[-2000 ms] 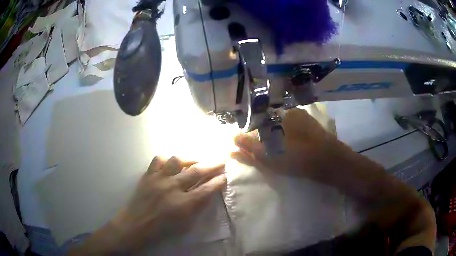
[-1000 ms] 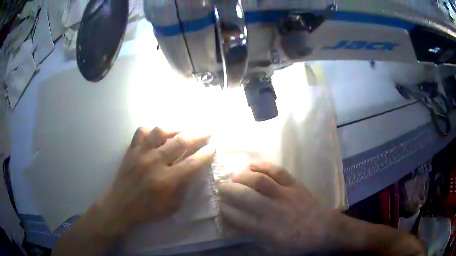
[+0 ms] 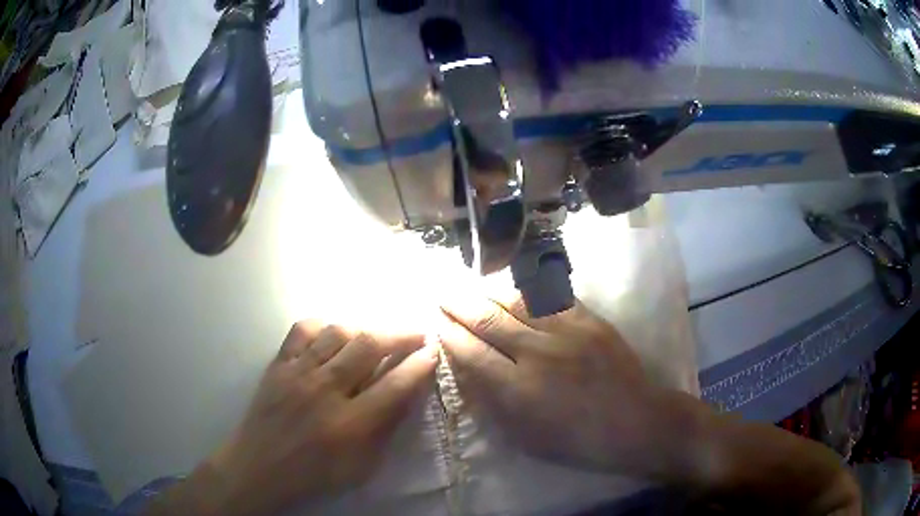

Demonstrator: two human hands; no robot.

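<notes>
A large cream garment panel (image 3: 192, 262) lies under the sewing machine head (image 3: 393, 121). An overlocked edge (image 3: 444, 388) runs from the glare by the foot toward me, between my hands. My left hand (image 3: 333, 393) lies palm down on the cloth left of this edge, fingertips at the glare. My right hand (image 3: 565, 373) lies palm down right of it, its fingertips close to my left ones, just below the small dark grey block (image 3: 545, 277). Neither hand visibly pinches the cloth. The needle and presser foot are lost in bright light.
The machine lamp (image 3: 220, 141) hangs left of the head. A purple fluffy cloth (image 3: 605, 35) is draped on the head. Stacked cut pieces (image 3: 61, 141) lie at the upper left. Dark metal snips (image 3: 883, 252) lie at the right, above the ruler marks (image 3: 797, 353) on the table edge.
My right hand has moved up from the near part of the edge to beside the foot. My left hand still lies on the cloth. The camera view has shifted.
</notes>
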